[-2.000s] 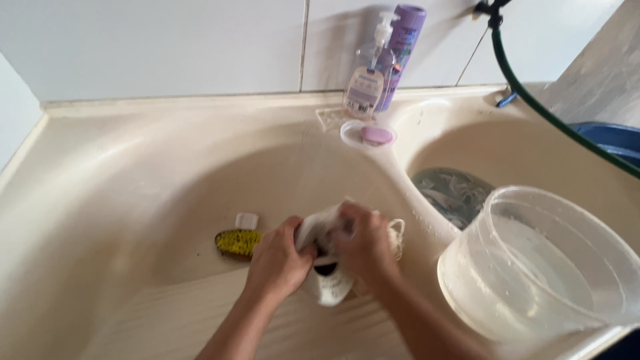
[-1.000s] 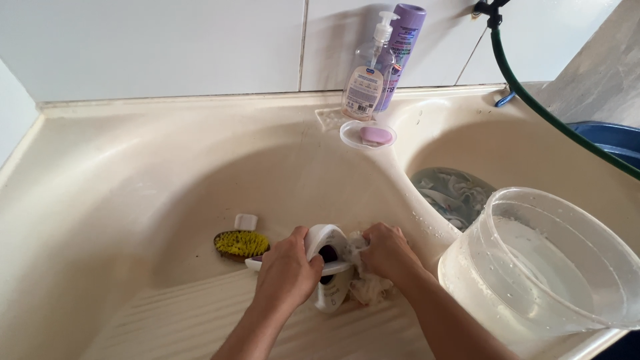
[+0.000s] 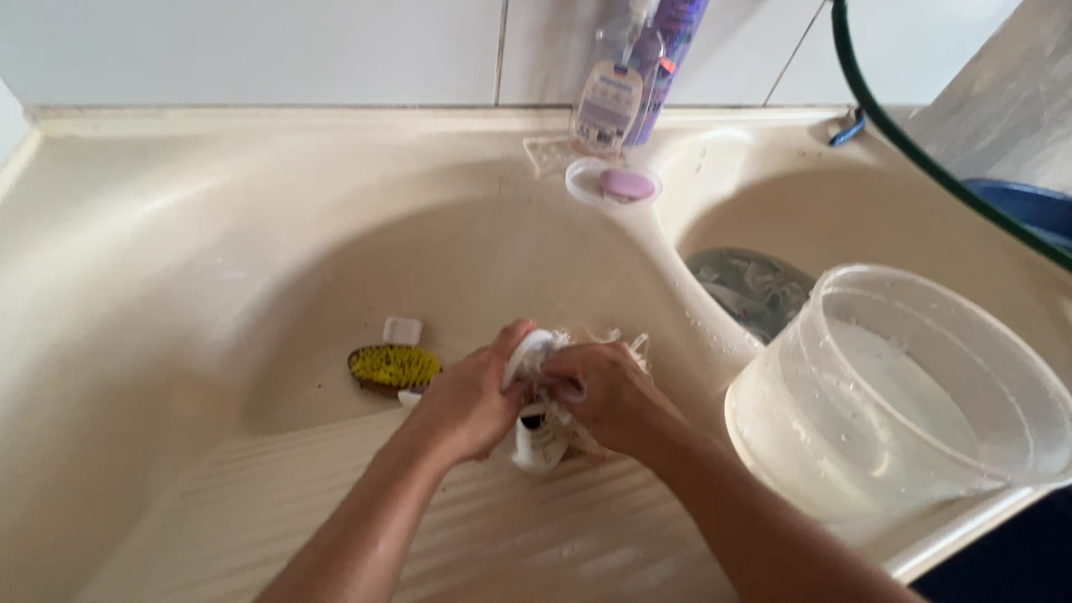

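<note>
Over the ribbed slope of a cream laundry sink [image 3: 377,243], my left hand [image 3: 481,394] grips a white item [image 3: 540,444], perhaps a shoe, with dark parts and a pale rim. My right hand [image 3: 599,389] presses pale stringy scrubbing material [image 3: 632,347] against its upper part; the fingers partly hide both. Left of my hands lies a scrub brush [image 3: 394,368] with yellow bristles up, below a small white block [image 3: 403,330]. A small pale piece shows beside my left wrist.
A translucent tub of water [image 3: 888,402] stands at the right. Behind it, a second basin holds cloth in water [image 3: 754,289]. Pink soap [image 3: 626,185] in a dish, a pump bottle [image 3: 609,100] and a purple bottle [image 3: 670,67] stand at the back. A green hose [image 3: 913,151] crosses the upper right.
My right hand has moved left from beside the white item, where it was one second ago, onto its upper part with the stringy material.
</note>
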